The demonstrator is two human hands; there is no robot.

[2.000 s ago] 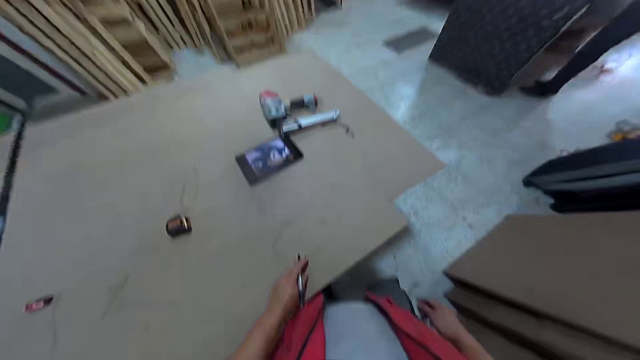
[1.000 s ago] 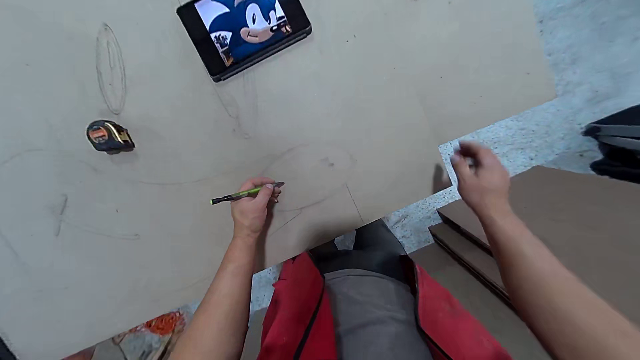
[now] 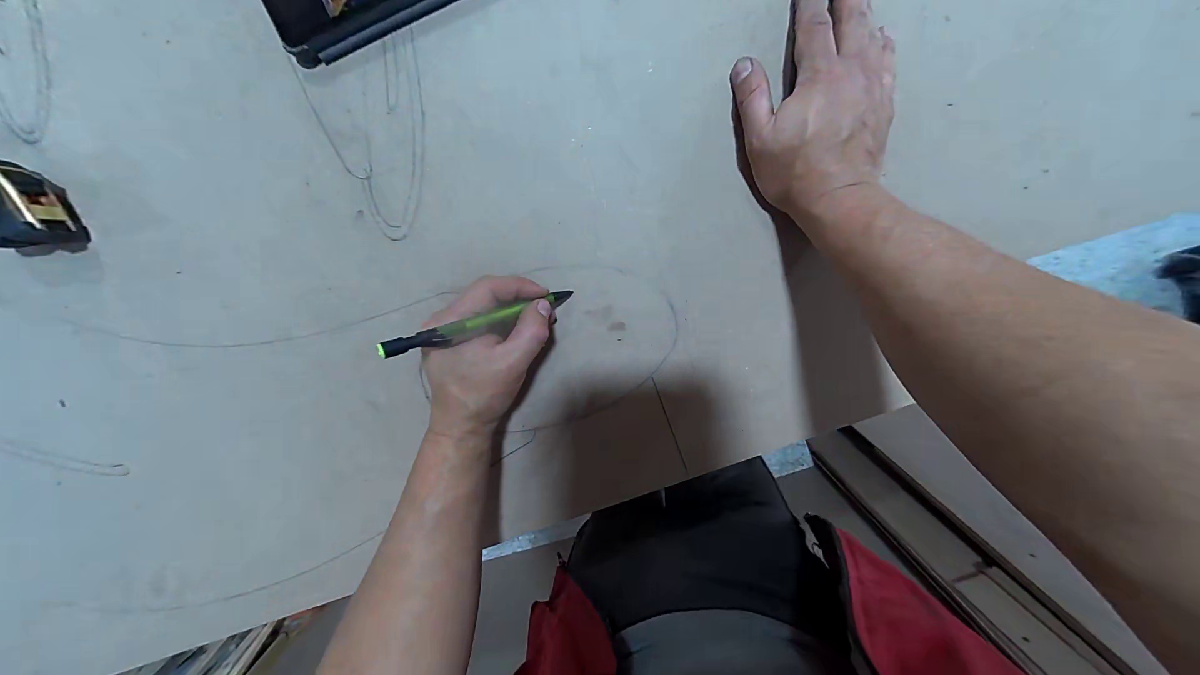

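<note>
My left hand (image 3: pixel 487 352) holds a green and black pen or mechanical pencil (image 3: pixel 478 323), its dark tip pointing right, just above or at the surface of a large pale board (image 3: pixel 234 234). The tip lies inside a thin drawn oval that my left hand partly covers. Long curved pencil lines run left from the oval, and narrow drawn loops lie above it. My right hand (image 3: pixel 825 112) rests flat on the board at the upper right, fingers stretched away from me and thumb apart, holding nothing.
A dark-cased tablet (image 3: pixel 375 28) lies at the top, mostly out of view. A tape measure (image 3: pixel 37 211) sits on the board at the left edge. Stacked brown boards (image 3: pixel 975 562) stand below the near edge at the right, with speckled floor (image 3: pixel 1116 248) beyond.
My right hand, raised near the board's right edge a second ago, now lies flat on the board. The view has come closer to the board. My left hand still holds the pen or pencil.
</note>
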